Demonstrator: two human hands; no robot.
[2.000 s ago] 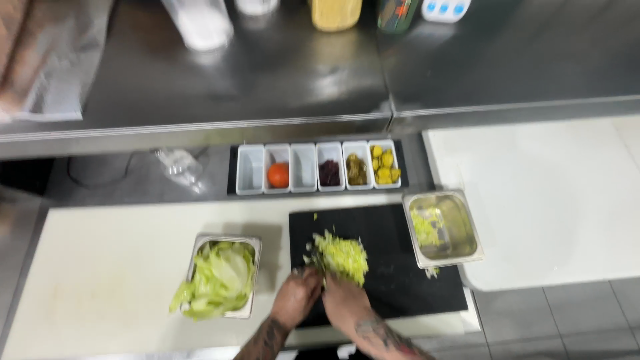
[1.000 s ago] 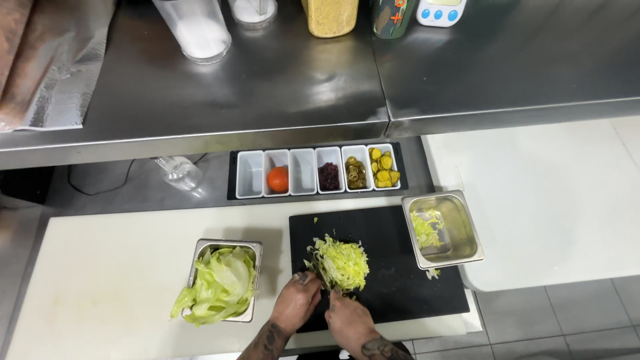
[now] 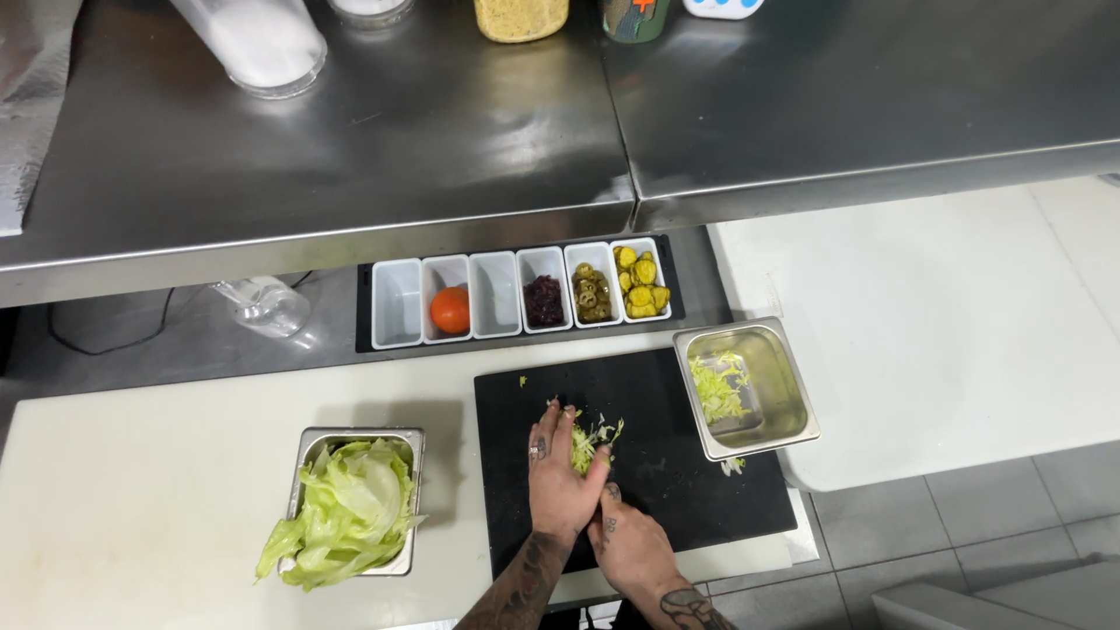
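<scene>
On the black cutting board (image 3: 726, 503), my left hand (image 3: 560, 481) lies palm down with fingers stretched forward over shredded lettuce (image 3: 588, 446), which shows beside the thumb. My right hand (image 3: 634, 541) is curled close to the left thumb; whatever it grips is hidden. At the board's upper right corner sits a steel pan (image 3: 779, 398) with some shredded lettuce (image 3: 719, 387) inside. Larger lettuce leaves (image 3: 354, 507) fill and overhang another steel pan (image 3: 416, 499) left of the board.
Behind the board, a black rack of white tubs (image 3: 396, 306) holds a tomato (image 3: 450, 310), a dark red shredded food (image 3: 543, 302), sliced green peppers (image 3: 591, 293) and pickle slices (image 3: 643, 284). A steel shelf (image 3: 394, 149) juts out above. A clear bottle (image 3: 267, 306) lies at left.
My left hand has moved forward and spread flat over the lettuce. The shredded pile that showed in front of my hands is now mostly covered or gathered.
</scene>
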